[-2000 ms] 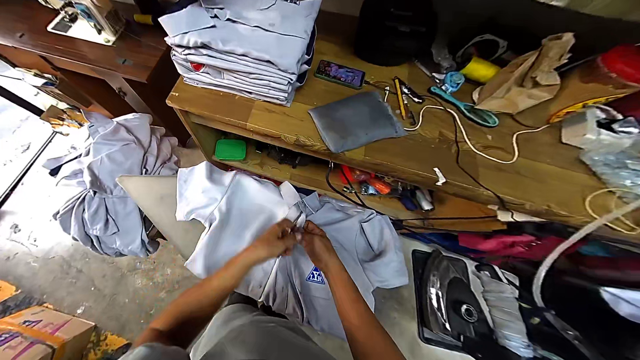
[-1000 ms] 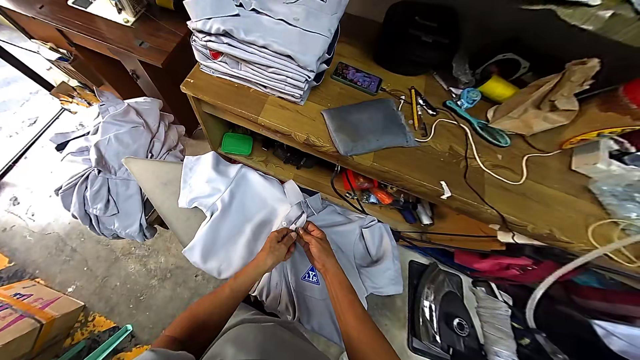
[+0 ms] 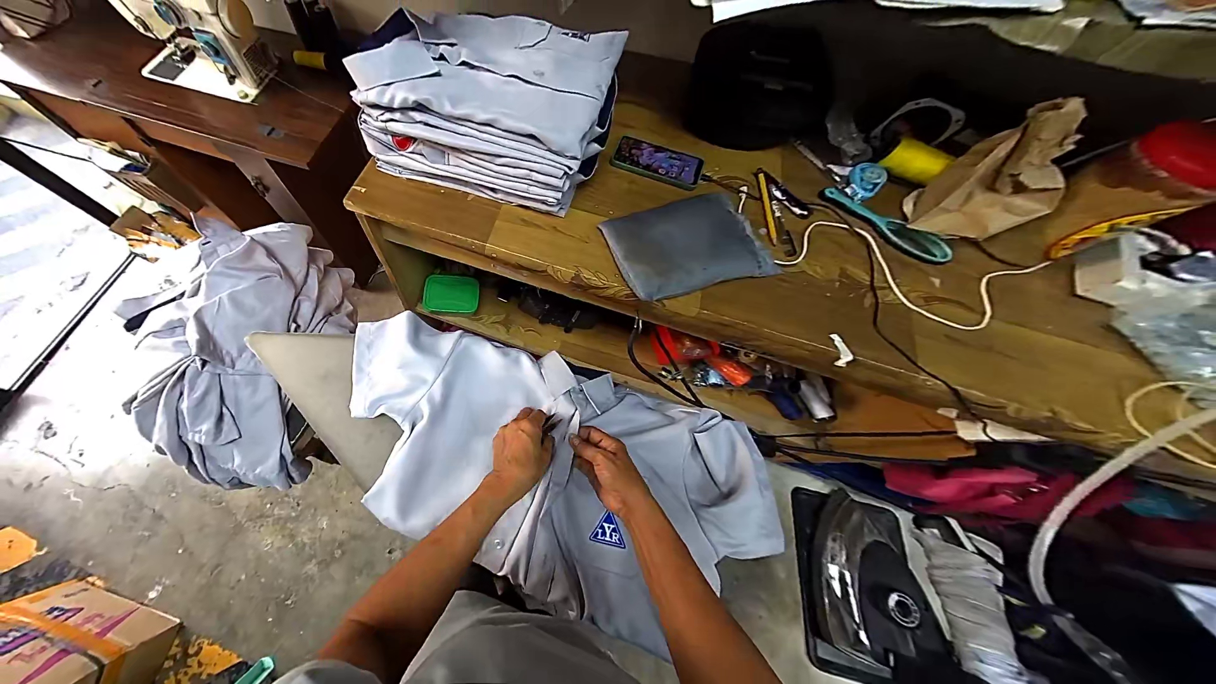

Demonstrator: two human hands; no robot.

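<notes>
A light grey short-sleeved shirt (image 3: 446, 380) lies spread over a pale board (image 3: 318, 389), with its collar toward the wooden shelf unit and a blue triangular badge on the chest. My left hand (image 3: 523, 445) is closed at the front placket just below the collar, and a small dark object, too small to name, shows at its fingertips. My right hand (image 3: 605, 464) pinches the facing edge of the placket between thumb and fingers. The two hands are close together but apart. Some buttons show lower down the front.
Folded shirts (image 3: 484, 114) are stacked on the wooden shelf unit (image 3: 836, 351), beside a phone (image 3: 656, 162) and a grey pouch (image 3: 686, 245). More shirts (image 3: 237, 351) are heaped at left. A steam iron (image 3: 869, 579) stands at lower right, a cardboard box (image 3: 85, 632) at lower left.
My hands stay at the placket below the collar; they have parted slightly, where earlier the fingertips were close together. The shirt lies much as before.
</notes>
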